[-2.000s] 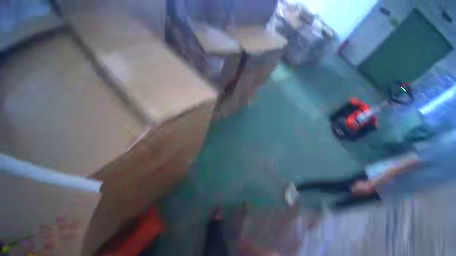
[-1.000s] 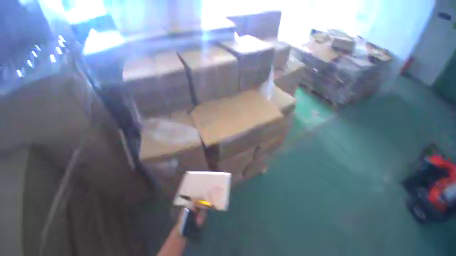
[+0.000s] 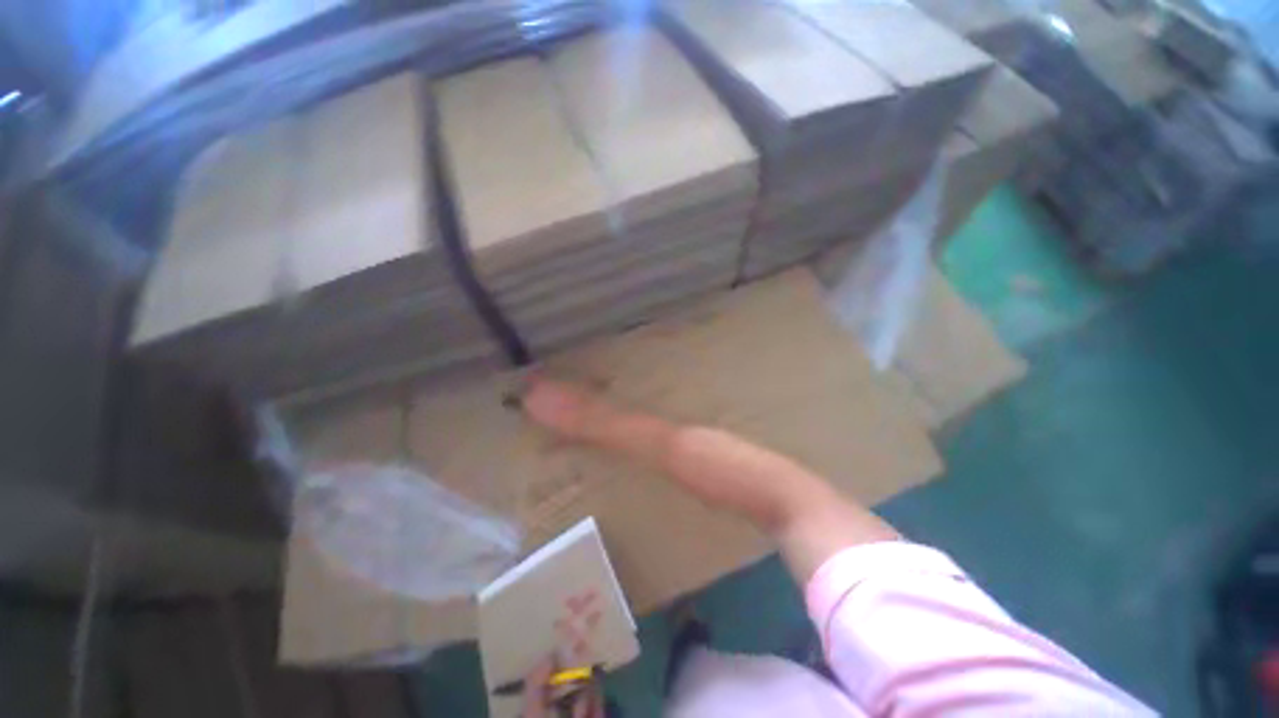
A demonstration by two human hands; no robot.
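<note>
My left hand [image 3: 544,696], cut off by the bottom edge, holds a small pale board [image 3: 554,603] with red handwriting. A thin dark stick like a marker [image 3: 508,687] and a slim yellow and black tool [image 3: 571,676] lie against it in the same hand. My right hand [image 3: 554,407] is stretched forward in a pink sleeve, at the flat brown cartons [image 3: 729,407], near a dark strap. It is blurred, and its fingers do not show clearly.
Strapped stacks of flat cartons [image 3: 603,133] stand behind. Loose clear film [image 3: 400,533] lies on the cartons, with more film [image 3: 891,281] at the right. Green floor [image 3: 1038,477] is at the right, with a wrapped load [image 3: 1122,168] beyond and a dark blurred object [image 3: 1248,617] at the lower right edge.
The view has moved closer to the carton stacks. My right arm has come in and reaches to the cartons. The board in my left hand is now lower and tilted. The red machine has mostly left view.
</note>
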